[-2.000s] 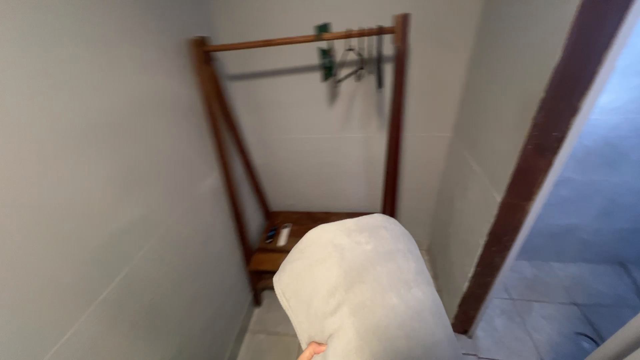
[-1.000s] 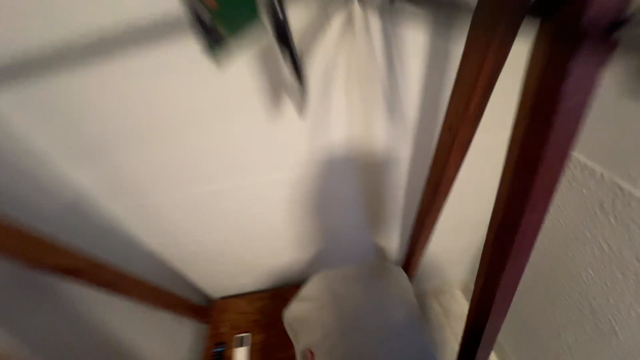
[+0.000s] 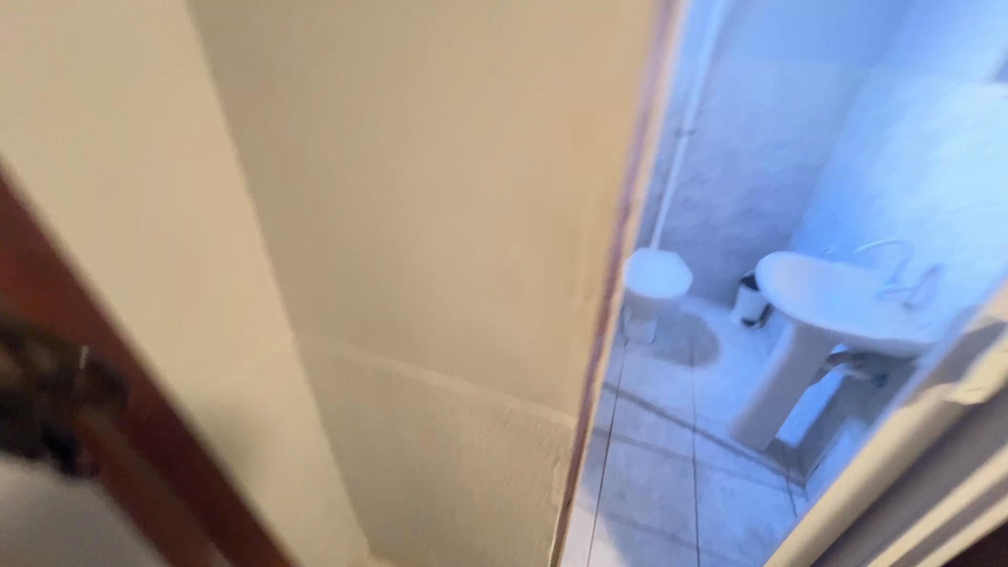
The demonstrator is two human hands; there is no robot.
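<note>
Neither my left hand nor my right hand shows at this moment, so what they hold cannot be seen. A reddish-brown wooden post (image 3: 130,409), blurred, slants across the lower left. Dark blurred items (image 3: 47,394) lie against it at the left edge; their kind is unclear. The light-coloured cloth bundle is out of view.
Beyond a doorway with a narrow frame (image 3: 610,291) is a bathroom with a toilet (image 3: 657,276), a small bin (image 3: 750,301), a pedestal sink (image 3: 843,299) and a tiled floor (image 3: 654,480). A beige wall (image 3: 441,197) stands left of the doorway. Pale trim (image 3: 890,449) edges the lower right.
The view has swung right, from the clothes rack to the bathroom doorway. The pale bundle and the fingertips at its lower edge have left the view.
</note>
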